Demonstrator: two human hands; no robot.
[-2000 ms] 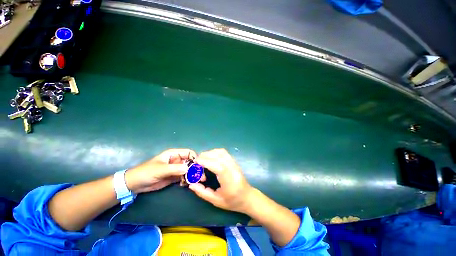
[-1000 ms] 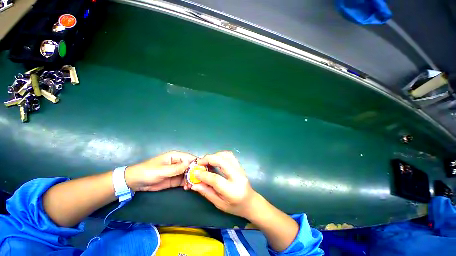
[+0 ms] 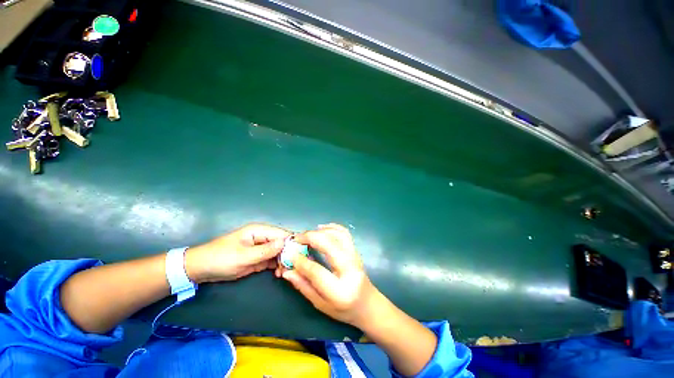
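Observation:
A round medallion (image 3: 294,253) with a pale rim and a turquoise face is held between both hands, just above the green bench near its front edge. My left hand (image 3: 240,253) pinches its left side with thumb and fingers. My right hand (image 3: 334,272) holds it from the right, its thumb lying over the face and covering part of it. Any metal fitting behind the medallion is hidden by the fingers. A pale blue-white strap (image 3: 179,274) with a thin cord is on my left wrist.
A heap of metal fittings (image 3: 60,124) lies at left, below a black compartment tray (image 3: 44,72) with bright discs. Black trays (image 3: 600,276) and a small shiny part (image 3: 589,213) are at far right. A metal rail (image 3: 414,72) bounds the bench's back. A blue sleeve (image 3: 644,328) shows at lower right.
The medallion's face shows turquoise now; it showed blue, then yellow-orange. The tray discs' colours differ too. My right thumb has moved onto the face. The view has shifted slightly.

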